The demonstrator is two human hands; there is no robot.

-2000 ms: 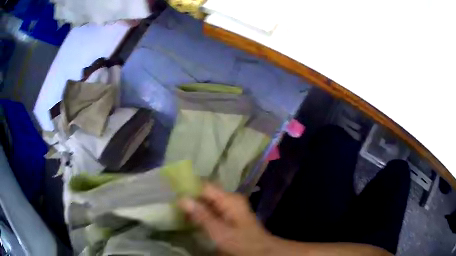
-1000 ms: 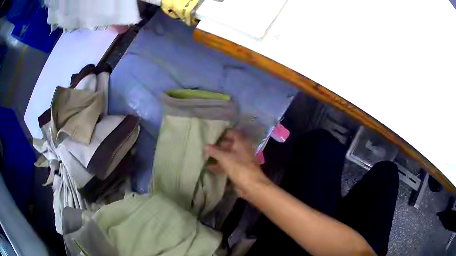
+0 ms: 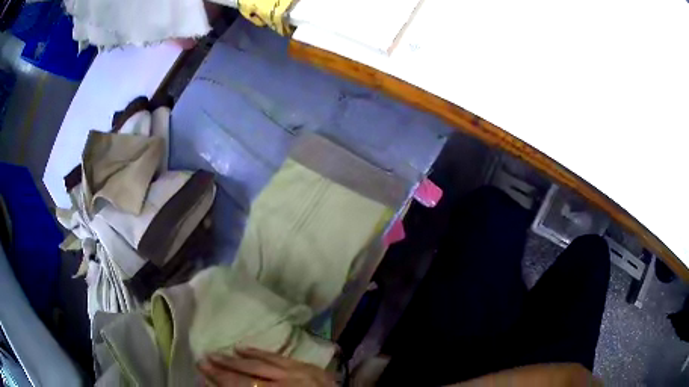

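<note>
A green garment bundle (image 3: 313,227) lies on the blue-grey surface, its grey-taupe band at the upper right. More green pieces with grey bands (image 3: 177,332) lie folded at the lower left, brighter green showing inside one. A hand at the bottom edge, which looks like my right hand (image 3: 268,369), lies over the folded green cloth with fingers towards the left. Its lower part is cut off, so its grip does not show. A bare forearm shows at the bottom right. I cannot make out my left hand.
An off-white bundle with dark brown bands (image 3: 155,215) lies at left. The white table (image 3: 529,83) has a brown edge, yellow tape (image 3: 266,13) and a white board (image 3: 359,23). Pink pieces (image 3: 428,193) are at the surface's right edge, beside my dark-clothed legs (image 3: 476,295).
The hand has moved from the upright green pieces down and left to the bottom edge. The green bundle's banded end now points to the upper right, its bright green opening no longer showing.
</note>
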